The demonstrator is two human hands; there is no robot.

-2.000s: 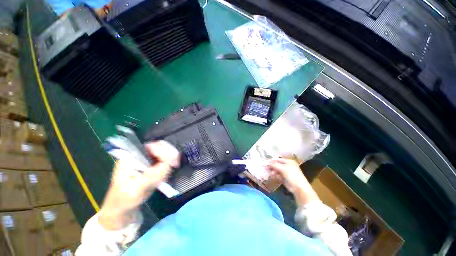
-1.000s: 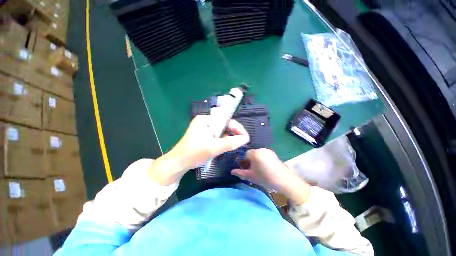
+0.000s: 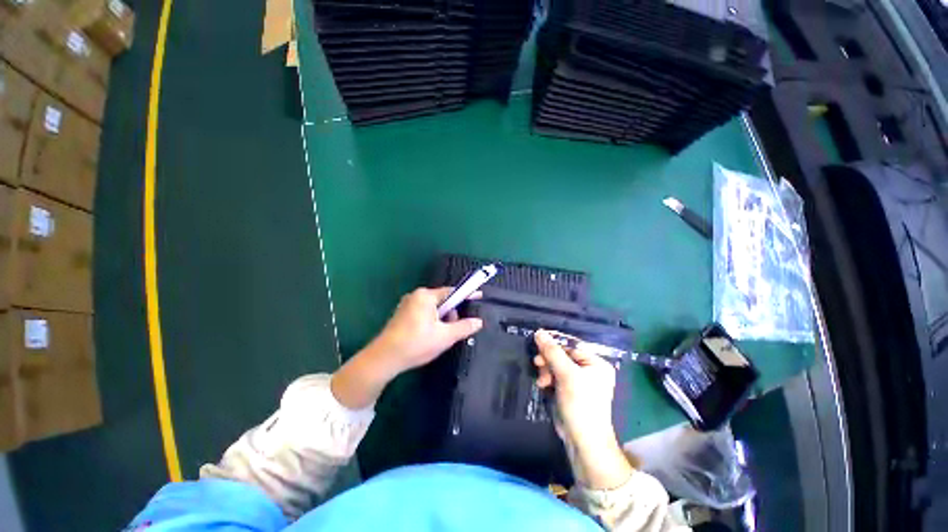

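A black rear cover (image 3: pixel 504 379) lies flat on the green bench close in front of me, its ribbed edge away from me. My left hand (image 3: pixel 428 330) is at the cover's upper left and holds white label strips (image 3: pixel 468 291) that point up and right. My right hand (image 3: pixel 577 390) is over the cover's right part. Its fingertips pinch a thin dark strip with pale marks (image 3: pixel 613 353), which runs right past the cover's edge toward the small black tray. Whether the strip touches the cover cannot be told.
Two tall black cover stacks (image 3: pixel 416 57) (image 3: pixel 644 78) stand at the bench's far side. A small black tray (image 3: pixel 712 376), a flat clear bag (image 3: pixel 762 255), a dark knife-like bar (image 3: pixel 688 216) and a crumpled bag (image 3: pixel 691 462) lie right. Cartons (image 3: pixel 52 249) stand left.
The view has turned. My hands, close together a second ago, are now apart. The right hand now holds a dark strip over the cover, and more of the cover shows.
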